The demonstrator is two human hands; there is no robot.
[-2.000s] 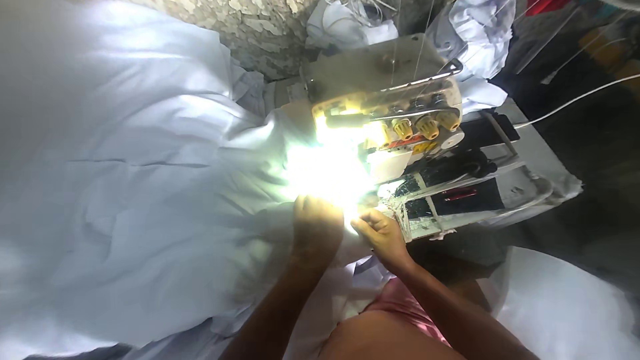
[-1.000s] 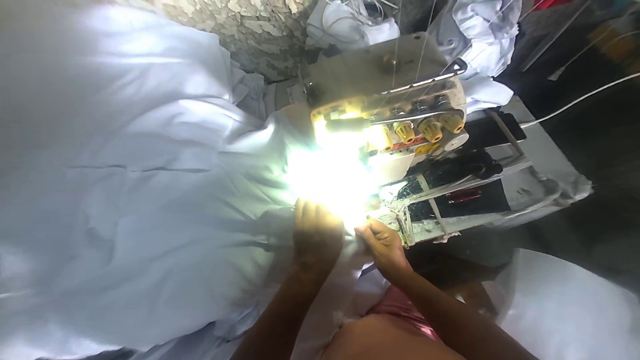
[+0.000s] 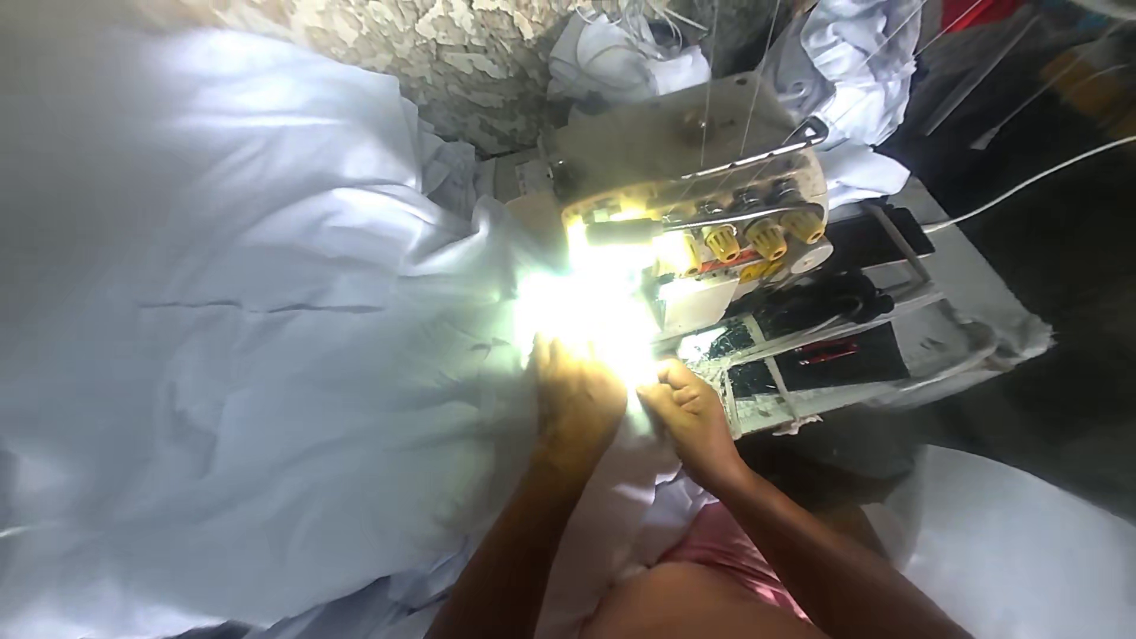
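Observation:
An overlock sewing machine point(image 3: 683, 142) with yellow tension knobs stands at centre right, threads running up from it. Its lamp glare whites out the needle area. White fabric point(image 3: 293, 373) spreads over the left side and runs under my hands. My left hand point(image 3: 577, 390) lies on the fabric at the lower edge of the glare, its fingertips lost in the light. To its right, my right hand point(image 3: 692, 413) has thumb and curled fingers pinched on the fabric's edge, close to the front of the machine.
Bundled white cloth point(image 3: 621, 58) lies behind the machine, near a rough, peeling wall point(image 3: 470, 53). The white table edge point(image 3: 1003, 311) extends to the right, with red tweezers point(image 3: 828, 351) on a dark part. A white cable point(image 3: 1029, 186) crosses the upper right. More white cloth point(image 3: 1003, 541) is at lower right.
My left hand has shifted slightly and lies flatter on the fabric than two seconds ago. My right hand stays beside the machine, pinching the edge.

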